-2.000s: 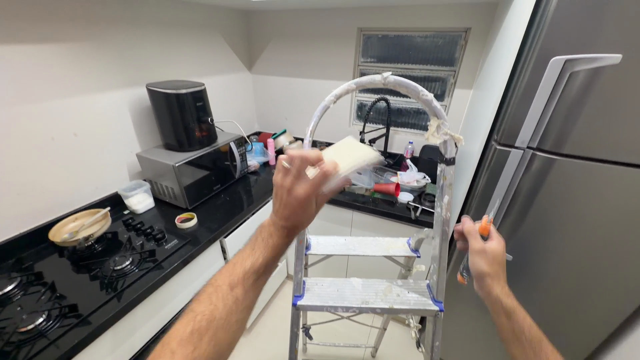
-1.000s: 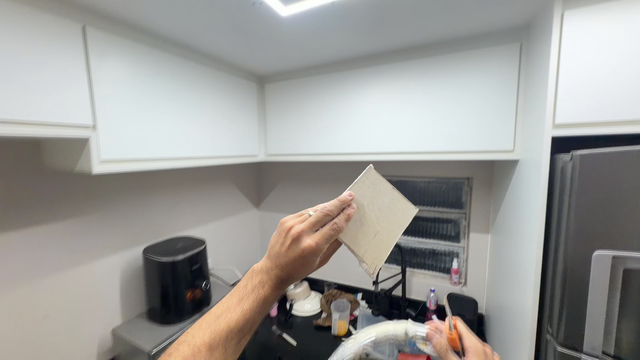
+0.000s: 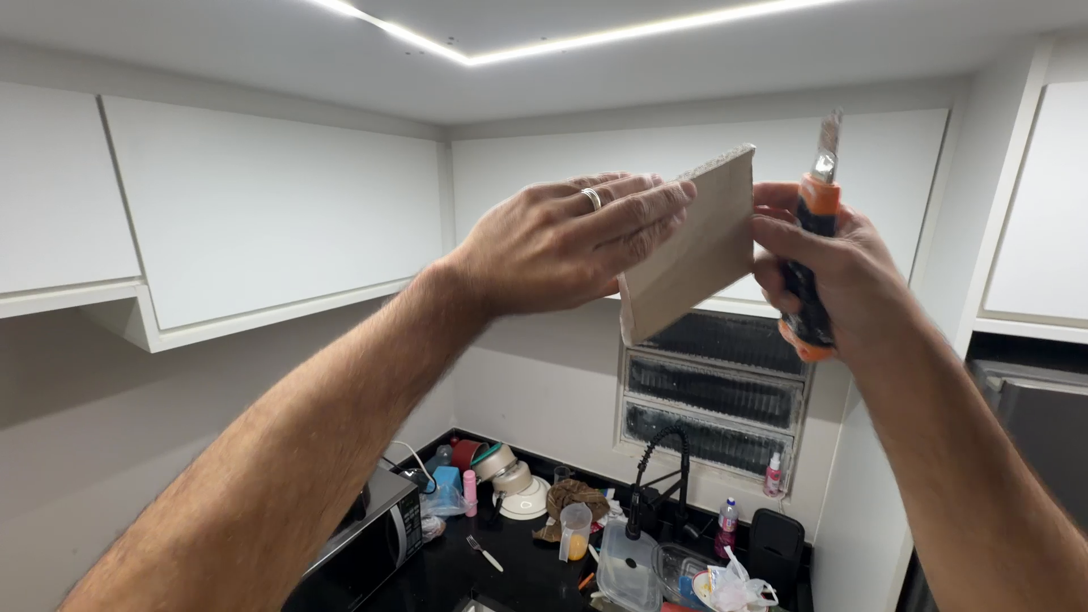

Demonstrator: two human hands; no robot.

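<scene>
My left hand (image 3: 586,234), with a ring on one finger, holds a flat square piece of board (image 3: 701,246), pale beige with a rough, crumbly top edge. The board is raised in front of the upper cabinets and tilted. My right hand (image 3: 829,255) grips a utility knife (image 3: 812,272) with a black and orange handle. The knife points upward, and its tip looks coated in whitish dust. The fingers of my right hand are at the board's right edge; whether they press on it I cannot tell.
White upper cabinets (image 3: 280,204) line the walls under a ceiling with an LED strip (image 3: 637,32). Below are a microwave (image 3: 365,535), a black spring faucet (image 3: 659,476), a measuring cup (image 3: 575,531), a fork (image 3: 484,552), plastic containers (image 3: 629,569) and a louvered window (image 3: 714,391).
My right hand has risen with the knife to beside the board. The board has turned in my left hand. The view has tilted up from the stepladder and counter, which filled the earliest frame.
</scene>
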